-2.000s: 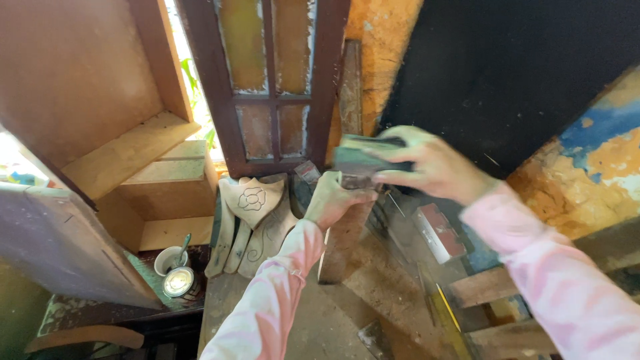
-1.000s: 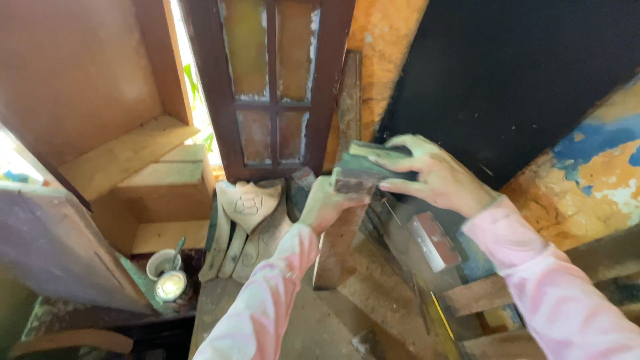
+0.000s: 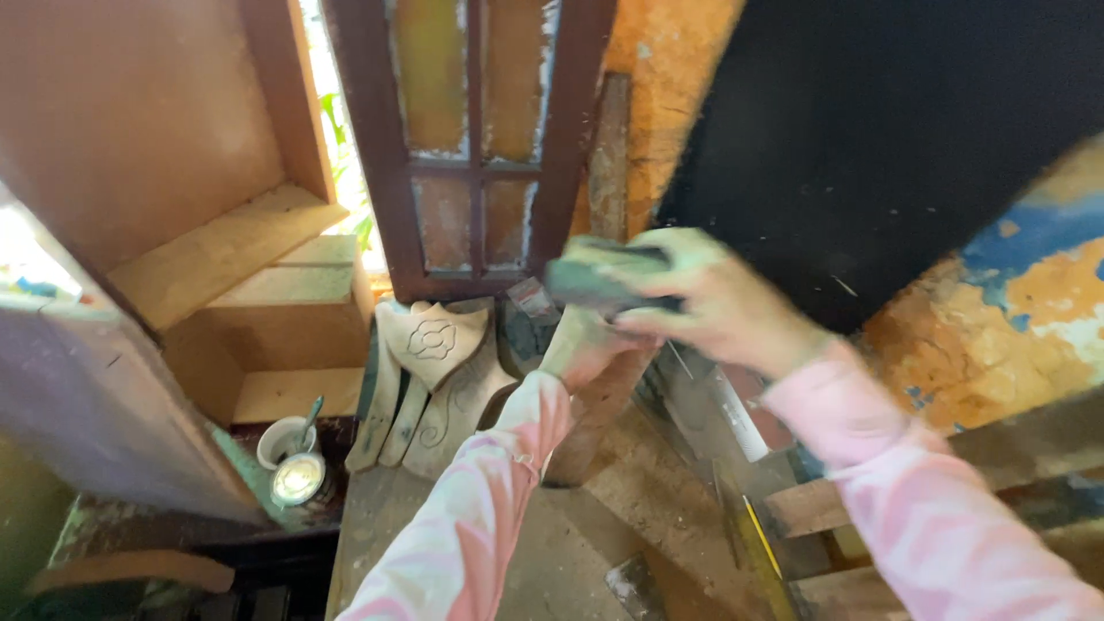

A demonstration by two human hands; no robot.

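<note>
My right hand point(image 3: 707, 302) grips a dark greenish block point(image 3: 604, 274), perhaps a sanding block, blurred by motion. The block lies over the upper end of a wooden piece point(image 3: 595, 423) standing on the bench. My left hand point(image 3: 591, 341) is closed around that upper end, just beneath the block. The block and both hands hide the top of the piece. To the left of my left hand lie carved wooden pieces, one with a cut flower outline point(image 3: 431, 339) and one with a scroll line point(image 3: 444, 431).
A glazed wooden door panel point(image 3: 474, 172) leans behind. At the left are a wooden cabinet point(image 3: 259, 336), a white cup with a brush or spoon point(image 3: 280, 442) and an open can point(image 3: 298, 479). A box point(image 3: 746, 410), a yellow pencil point(image 3: 762, 536) and wooden slats point(image 3: 811, 509) lie at the right.
The block in my right hand has shifted about over the wooden piece's upper end. My left hand stays closed on the piece.
</note>
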